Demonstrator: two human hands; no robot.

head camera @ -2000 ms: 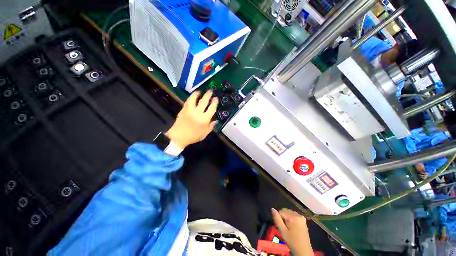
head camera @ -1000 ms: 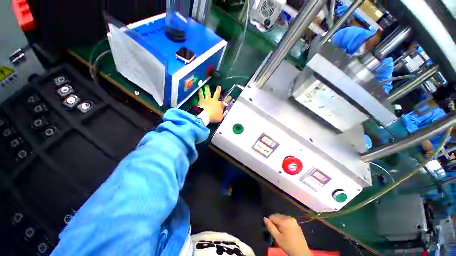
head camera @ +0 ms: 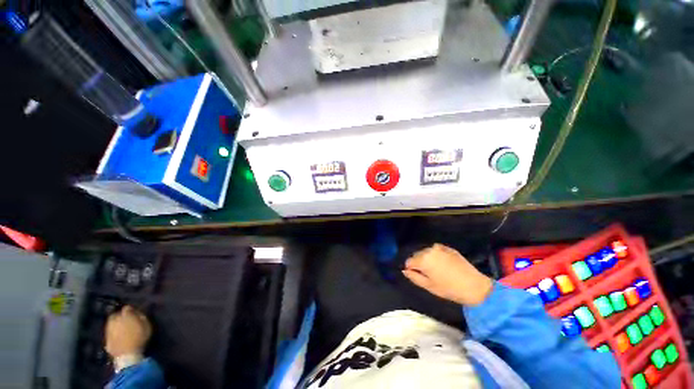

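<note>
My left hand (head camera: 128,333) is small and blurred over the black divided tray (head camera: 199,304) at the lower left, beside several dark units with pale round marks (head camera: 134,275). Its fingers point away from me and hide what is under them. My right hand (head camera: 445,273) is above my dark lap, fingers curled. Whether it holds anything cannot be told. The red divided tray (head camera: 647,266) at the right holds several small blue, green, orange and white pieces.
The silver press (head camera: 327,106) stands ahead on the green bench (head camera: 593,159), with green buttons, a red button (head camera: 383,176) and two counters. A blue box (head camera: 171,140) with a clear cylinder stands left of it. A yellowish hose (head camera: 582,99) hangs at the right.
The view has swung right and levelled. My left hand has left the bench between the blue box and press and is over the black tray. My right hand remains near my lap.
</note>
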